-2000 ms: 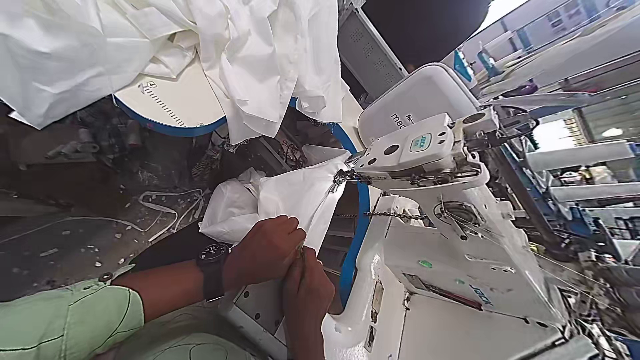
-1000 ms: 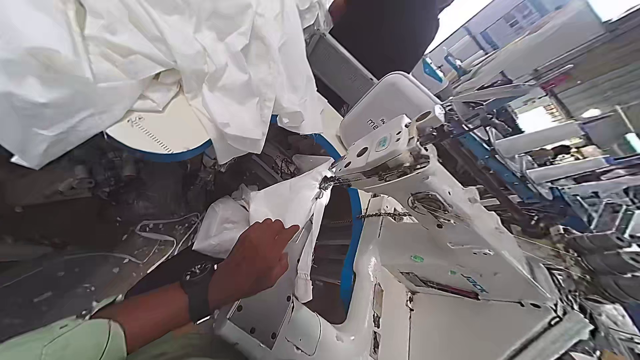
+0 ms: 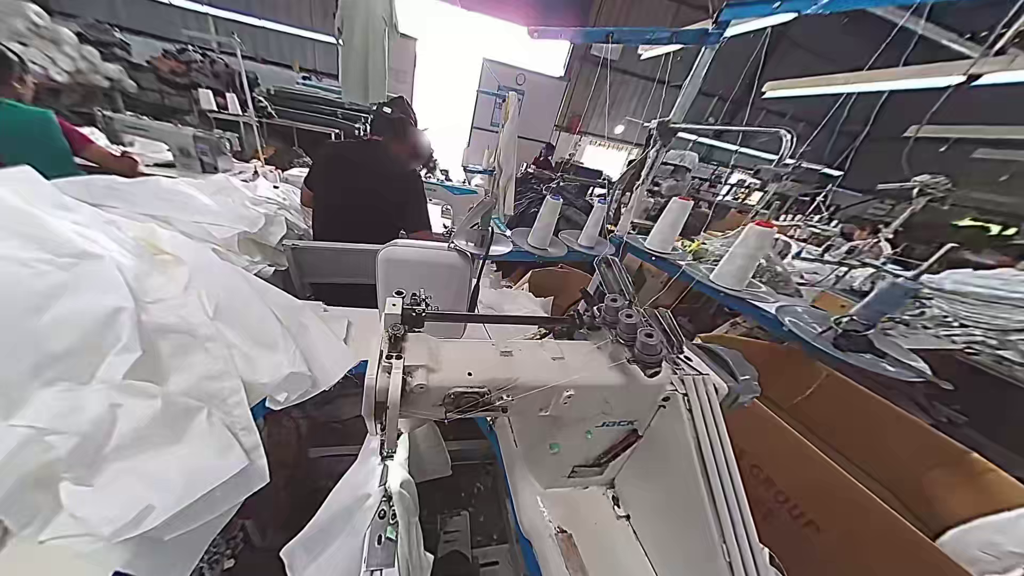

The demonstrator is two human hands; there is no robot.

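Observation:
Neither my left hand nor my right hand shows in the head view now. A white Jack industrial sewing machine (image 3: 536, 376) stands in the middle, its needle end toward the left. White fabric (image 3: 344, 512) hangs around the narrow arm below the needle end, on both sides of it. A large heap of white cloth (image 3: 160, 344) fills the left side. Thin threads run along the machine head from grey tension knobs (image 3: 628, 326) at its upper right.
Thread cones (image 3: 668, 226) stand on a blue-edged rack behind the machine. A cardboard box (image 3: 832, 480) is at the right. A person in black (image 3: 368, 188) works beyond the machine; another person in green (image 3: 36, 140) is at the far left.
The view has swung up and out to the workshop. My hands, seen earlier at the white fabric beside the machine arm, are out of view; one second ago only one hand showed there.

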